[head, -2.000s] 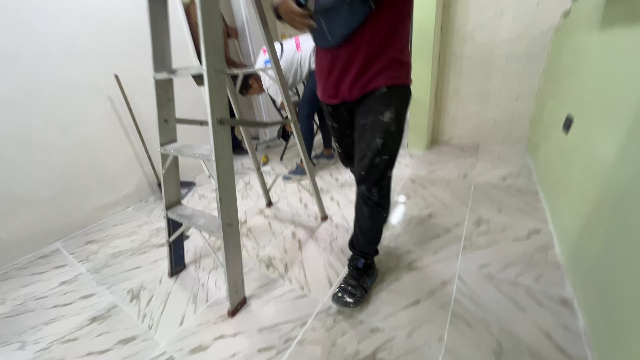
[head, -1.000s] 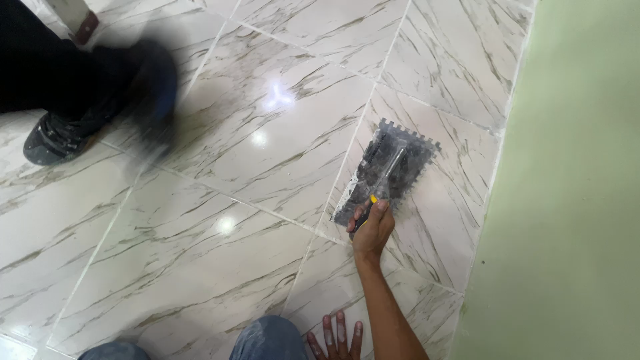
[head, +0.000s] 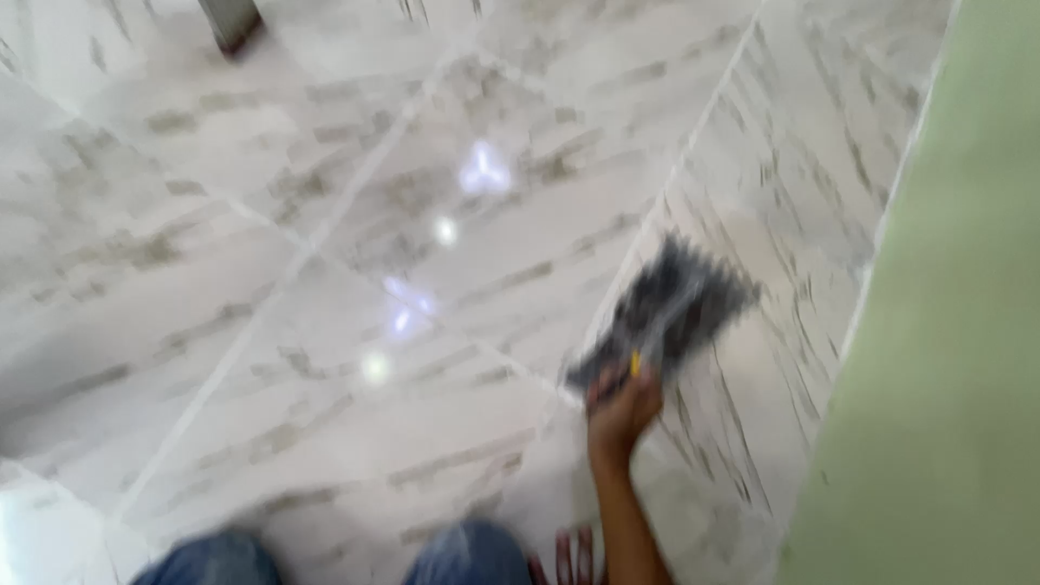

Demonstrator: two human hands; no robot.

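Note:
My right hand [head: 624,402] is closed around the handle of a notched trowel [head: 691,296] low over the marble-patterned floor tiles [head: 504,284]. Dark patches cover its grey blade, with teeth visible along the far edge, and a yellow part shows beside my fingers. Blur hides whether the blade touches the tile. At the bottom edge, between my knee and my right forearm, only the spread fingers of my left hand [head: 575,556] show against the floor; the rest of that hand is out of frame.
A green wall [head: 934,325] runs along the right side, meeting the tiles at a pale edge. One ladder foot [head: 236,28] stands at the upper left. My knees in blue jeans [head: 467,556] are at the bottom. Lights reflect off the glossy tiles.
The view has swung down from the room to the floor since the oldest frame. The other person's dark shoes, at the left one second ago, are out of view. The trowel remains in my right hand.

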